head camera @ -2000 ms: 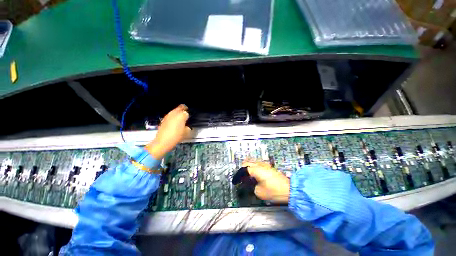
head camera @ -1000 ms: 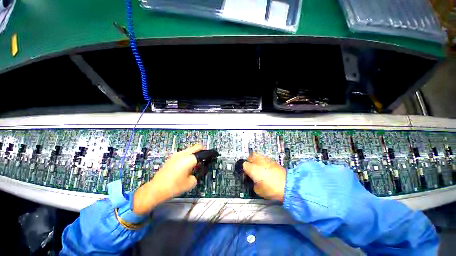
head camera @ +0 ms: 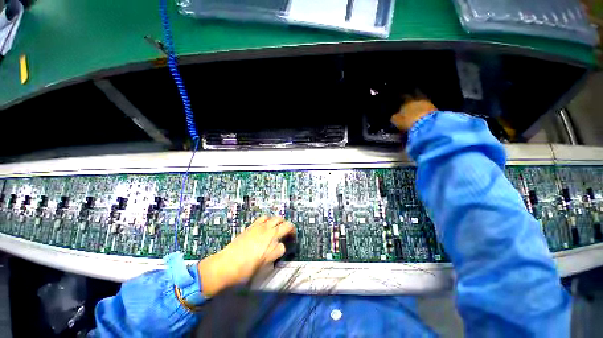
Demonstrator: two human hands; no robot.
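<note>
A band of green circuit boards (head camera: 311, 231) runs edge to edge across the frame, with black parts standing on many of them. My left hand (head camera: 248, 254) rests low over the boards left of centre, fingers bent and pointing right. Its fingertips are dark and hard to make out, so I cannot tell whether it holds a part. My right hand (head camera: 413, 111) reaches under the bench into the dark right-hand parts bin (head camera: 378, 135). Its fingertips are lost in shadow. A long left-hand parts tray (head camera: 278, 138) lies to the left of the bin.
White line rails (head camera: 264, 158) border the boards. A blue coiled cord (head camera: 183, 92) hangs from the green bench (head camera: 99, 36) and its thin end crosses the boards to my left wrist. Clear plastic trays (head camera: 529, 18) and a yellow stick (head camera: 24, 68) lie on the bench.
My right hand has left the boards and gone up into the right-hand bin. My left hand first came back from the left tray to the boards, then moved slightly lower.
</note>
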